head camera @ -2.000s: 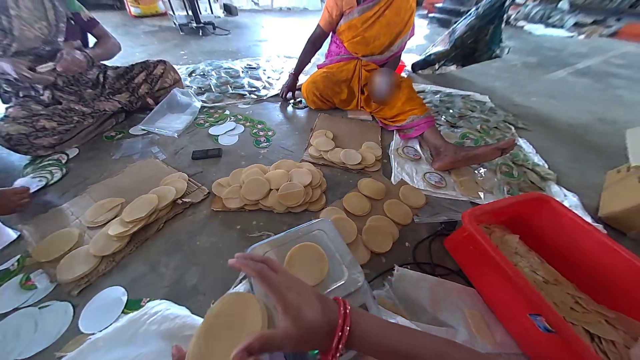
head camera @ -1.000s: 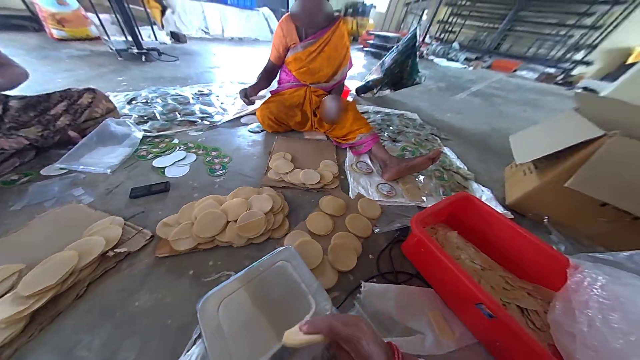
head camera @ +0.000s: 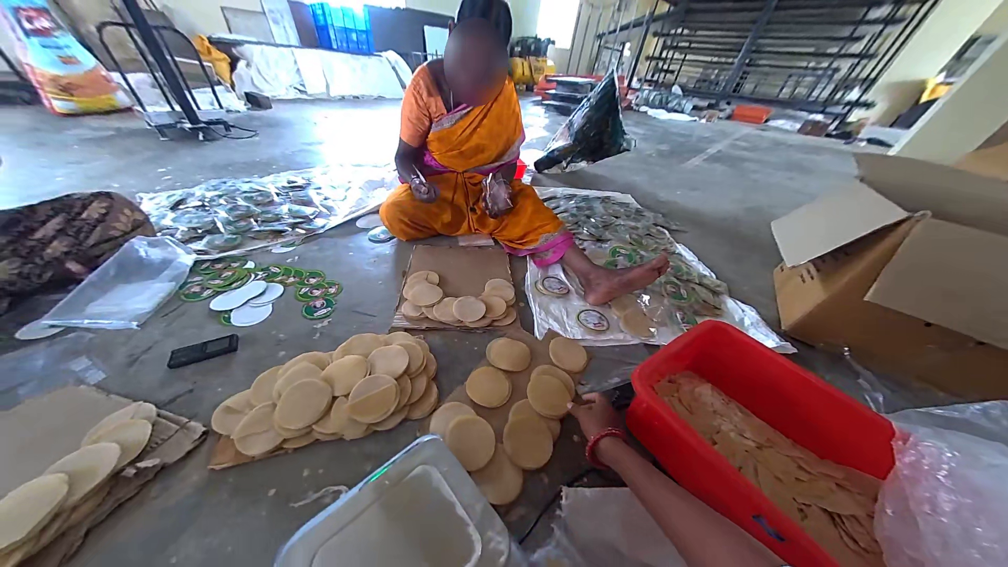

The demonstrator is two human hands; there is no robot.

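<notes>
My right hand (head camera: 596, 419), with red bangles at the wrist, reaches past the red plastic tub (head camera: 709, 472). Its fingertips are at the edge of a thin round tan disc (head camera: 549, 395) among several on a cardboard sheet; whether they grip it is not clear. My left hand is out of view. A translucent plastic container (head camera: 402, 512) stands at the bottom middle, left of my forearm. A large heap of overlapping tan discs (head camera: 331, 394) lies left of the loose ones, and another stack of discs (head camera: 87, 468) rests on cardboard at far left. The tub holds thin tan pieces (head camera: 776, 465).
Across from me a person (head camera: 472, 165) sits beside more discs on cardboard (head camera: 461, 264). Plastic sheets with packed round items (head camera: 260, 209) flank the person. Green round labels (head camera: 315, 291), a black phone (head camera: 202, 351), an open cardboard box (head camera: 890, 291) and a plastic bag (head camera: 945, 480) lie around.
My right hand has moved from the plastic container forward to the loose discs. My view has swung right. The disc held near the container one second ago is no longer in my hand.
</notes>
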